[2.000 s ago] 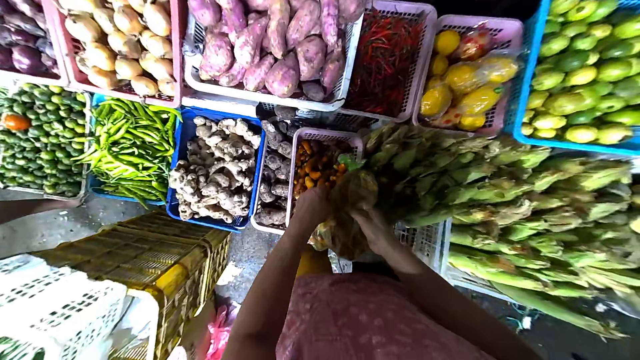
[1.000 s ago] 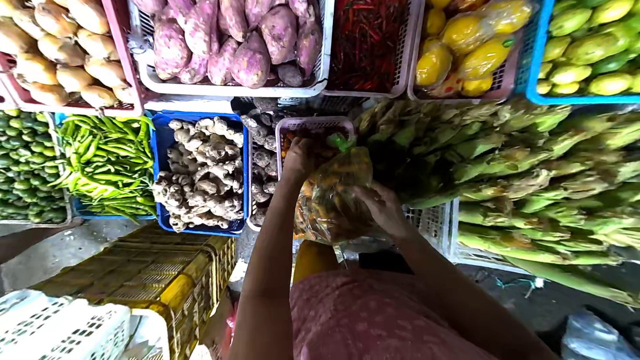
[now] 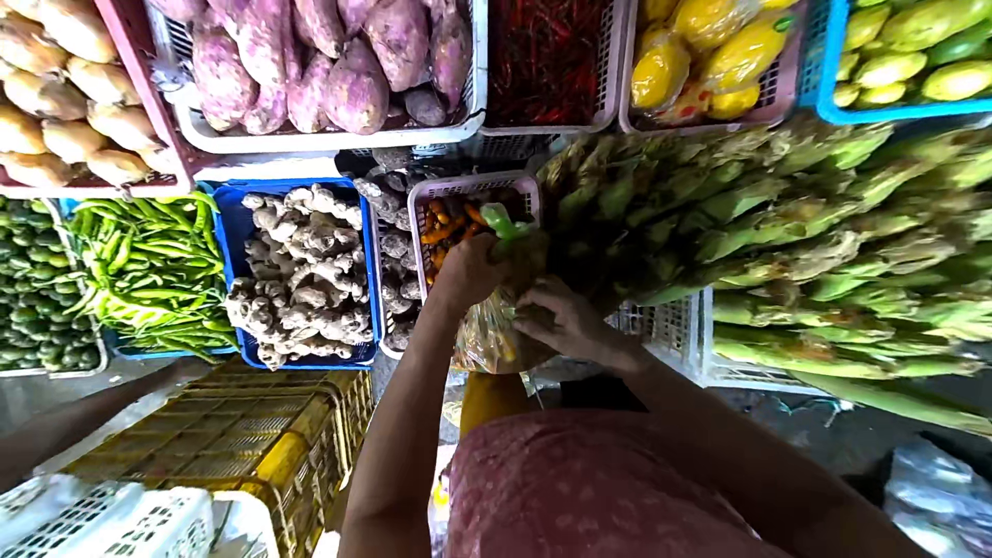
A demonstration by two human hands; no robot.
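My left hand (image 3: 471, 267) is closed on the upper part of a clear plastic bag (image 3: 490, 337), just below a green piece (image 3: 504, 223) at its top. The bag hangs over the near edge of a small pink basket (image 3: 474, 183) of orange roots, perhaps turmeric (image 3: 446, 226). My right hand (image 3: 559, 314) is at the bag's right side, its fingers bent; whether it grips the plastic is not clear. The bag's contents are blurred. Corn in green husks (image 3: 806, 232) lies right of my hands, and ginger (image 3: 310, 271) in a blue basket (image 3: 226, 232) is to the left.
Purple sweet potatoes (image 3: 356, 85), red chilies (image 3: 546, 62) and wrapped yellow produce (image 3: 717, 58) fill baskets at the back. Green chilies (image 3: 147, 263) and onions (image 3: 74, 101) are at left. A yellow crate (image 3: 232, 442) stands at lower left, where another person's arm (image 3: 101, 411) reaches in.
The bag, seen broad between my hands a second ago, now hangs narrower below my left hand. Another person's arm shows more at the lower left. The view has moved closer to the baskets.
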